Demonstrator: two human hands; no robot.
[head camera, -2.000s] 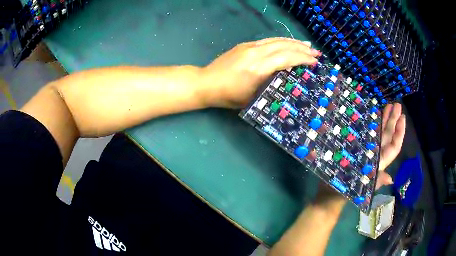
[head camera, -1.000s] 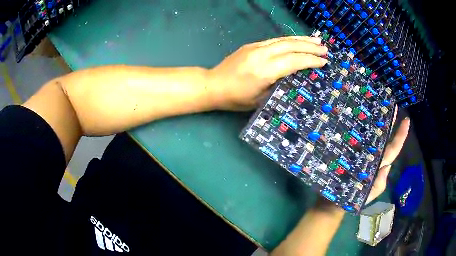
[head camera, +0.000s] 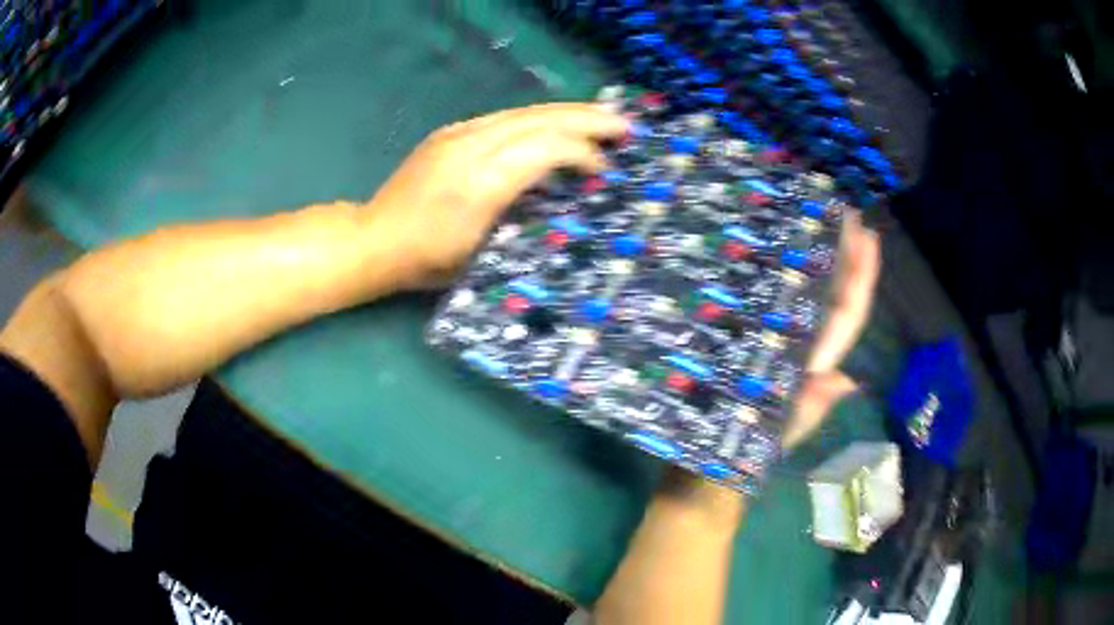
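Observation:
A PCB panel (head camera: 635, 281) is held component side up above the green mat, crowded with blue, red, green and white parts; the view is blurred. My left hand (head camera: 501, 171) grips its upper left edge, fingers over the top. My right hand (head camera: 837, 330) holds its right edge, with the palm partly hidden beneath the panel and the fingers showing beyond the edge. The panel's underside is hidden.
A rack of panels with blue parts (head camera: 733, 73) stands just beyond the panel. More panels (head camera: 61, 61) are at the upper left. A cream box (head camera: 858, 494) and a blue bin (head camera: 932, 401) lie at the right. The green mat (head camera: 305, 110) has a curved front edge.
The view has shifted, so the panel, both hands and the rack appear further left. The panel is tilted more face-up than two seconds ago. Both hands keep hold of it.

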